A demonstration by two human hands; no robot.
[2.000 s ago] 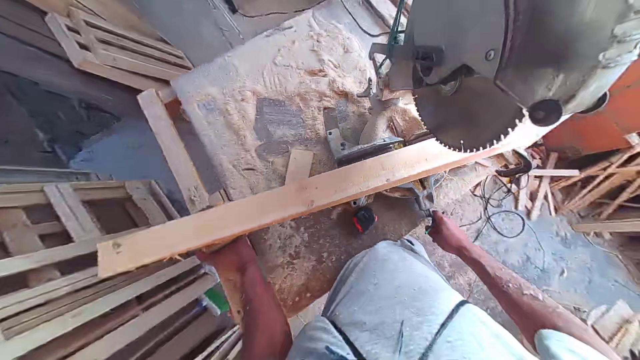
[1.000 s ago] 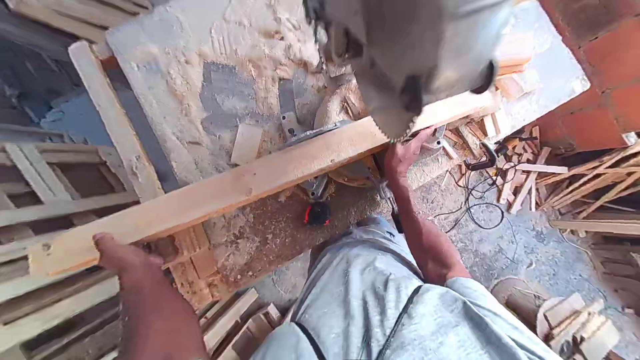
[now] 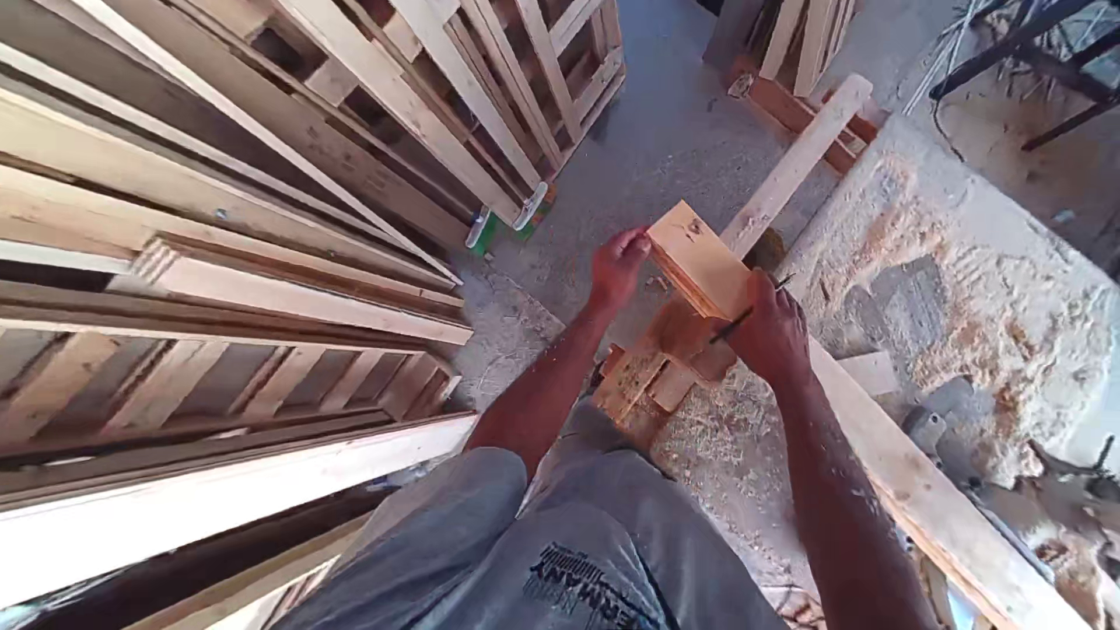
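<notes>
A short stack of wooden blocks is held between my two hands, above a rough wooden support. My left hand pinches its left corner. My right hand grips its right end and also has a thin dark stick, perhaps a pencil, between the fingers. To the right of my right forearm, a long wooden board slants down to the lower right corner. Another narrow board runs away behind the blocks.
Long boards and slatted wooden frames fill the left side. A sawdust-covered table stands on the right, with a small offcut on it. Dark metal bars lie at the upper right.
Both hands have let go of the long board they held one second ago and now hold the short blocks. The view has swung strongly left, and the saw is no longer plainly seen.
</notes>
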